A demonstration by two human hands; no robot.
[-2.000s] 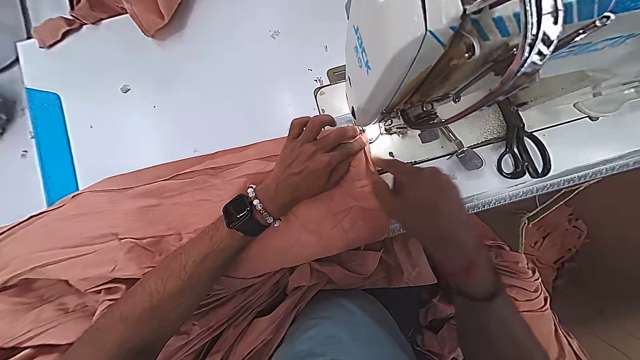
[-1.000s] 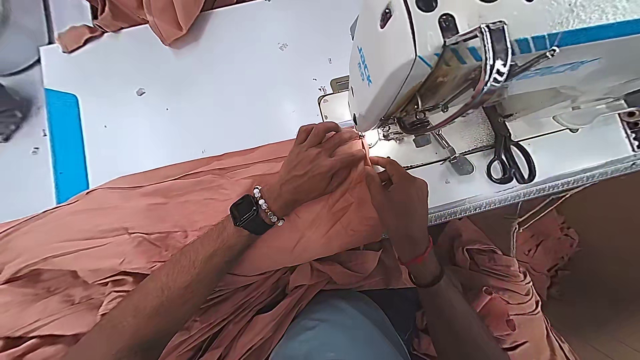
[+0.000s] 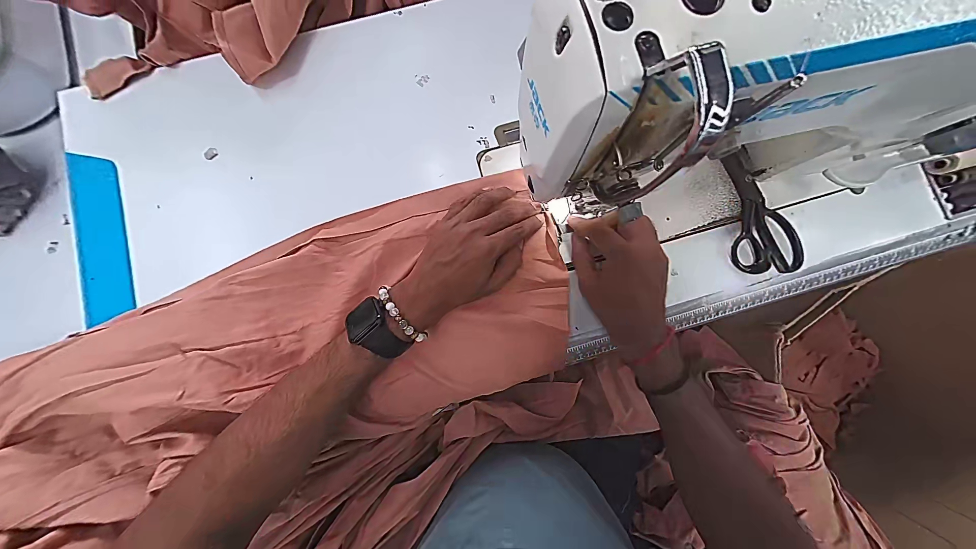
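Salmon-coloured fabric (image 3: 305, 305) spreads over the sewing table and runs up to the lit needle area of a white Jack sewing machine (image 3: 564, 99). My left hand (image 3: 476, 244) lies flat on the fabric just left of the presser foot, fingers pointing at it. At the right of the needle, my right hand (image 3: 621, 267) has its fingers curled close to the presser foot, off the main spread of cloth; whether it pinches anything is hidden. A smartwatch (image 3: 374, 328) and a bead bracelet are on the left wrist.
Black-handled scissors (image 3: 766, 236) lie on the machine bed at the right. A measuring tape (image 3: 762, 282) runs along the table's front edge. More salmon fabric (image 3: 259, 38) is heaped at the back left, and some hangs at the lower right. Lint dots the white tabletop (image 3: 305, 152).
My right hand has moved from the fabric's edge, below the presser foot, to the right of the needle. The left hand stays on the fabric.
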